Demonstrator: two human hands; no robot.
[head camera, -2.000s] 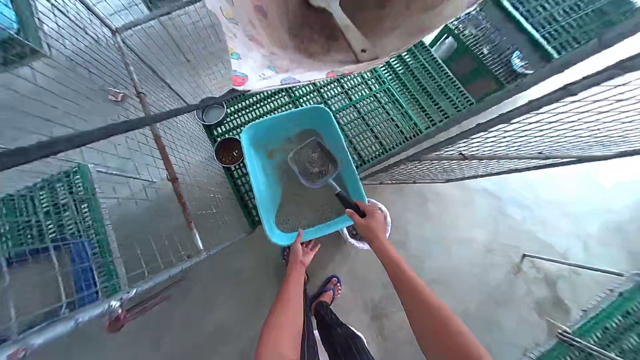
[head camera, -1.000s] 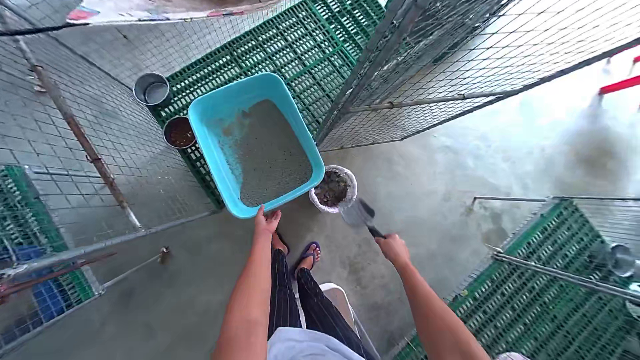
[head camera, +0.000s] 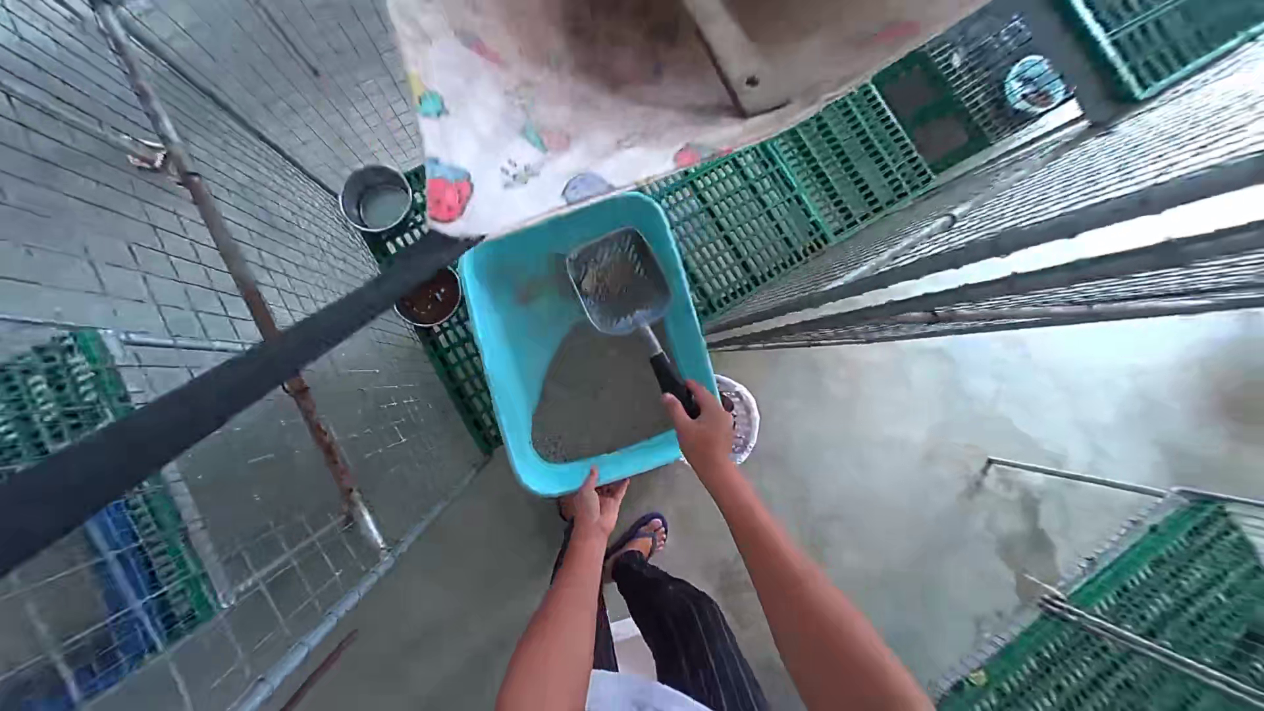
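Observation:
My left hand (head camera: 595, 506) grips the near rim of a blue plastic litter tray (head camera: 526, 360), thumb on top. Grey granular litter (head camera: 604, 390) lies toward the tray's near end. The black handle of a slotted litter scoop (head camera: 620, 281) is in my right hand (head camera: 703, 425). Over the tray's far part, the scoop holds some litter or clumps. A round container with a white liner (head camera: 743, 420) stands by the tray's right side, partly hidden by the tray and my right hand.
Green plastic slatted flooring (head camera: 755, 222) runs beneath and beyond the tray. A metal bowl (head camera: 376, 198) and a bowl of brown pellets (head camera: 431, 296) stand at its left. Wire mesh panels rise on both sides. A stained, patterned cloth (head camera: 583, 109) hangs above, with a dark strap crossing left.
My right hand has brought the scoop from beside the lined container back over the tray. Litter that was spread widely now lies nearer me. The view has shifted, with the cloth back in it.

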